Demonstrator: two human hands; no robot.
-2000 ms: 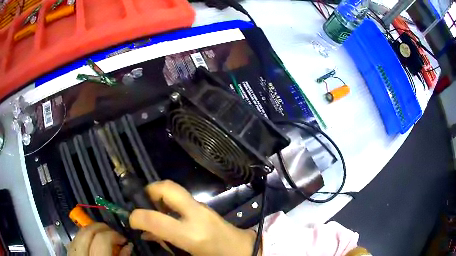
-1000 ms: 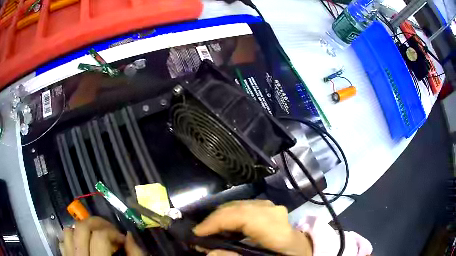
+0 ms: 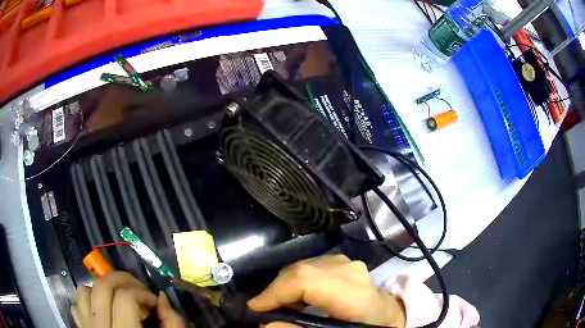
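Observation:
My right hand [image 3: 327,291] holds the black-handled soldering iron [image 3: 234,306], low in the frame. Its metal shaft points left, at the lower end of a narrow green circuit board [image 3: 146,252]. A thin red wire runs from the board to an orange battery cell [image 3: 97,262] on the left. My left hand [image 3: 115,304] is closed just below the cell, cut off by the lower edge; its fingers partly hide what it grips, and the cell shows above them. A yellow pad [image 3: 194,256] lies right of the board, with a small round silvery part [image 3: 222,273] at its corner.
A black fan [image 3: 295,160] stands behind my hands, its cord looping right. The red-orange tray [image 3: 128,32] is at the back left. Right are another orange cell with board [image 3: 442,120], a blue bin [image 3: 497,106] and a bottle [image 3: 454,29]. Two green boards [image 3: 128,75] lie near the tray.
The right hand has moved right and down with the iron, uncovering the yellow pad and more of the board. The left hand and cell have shifted only slightly.

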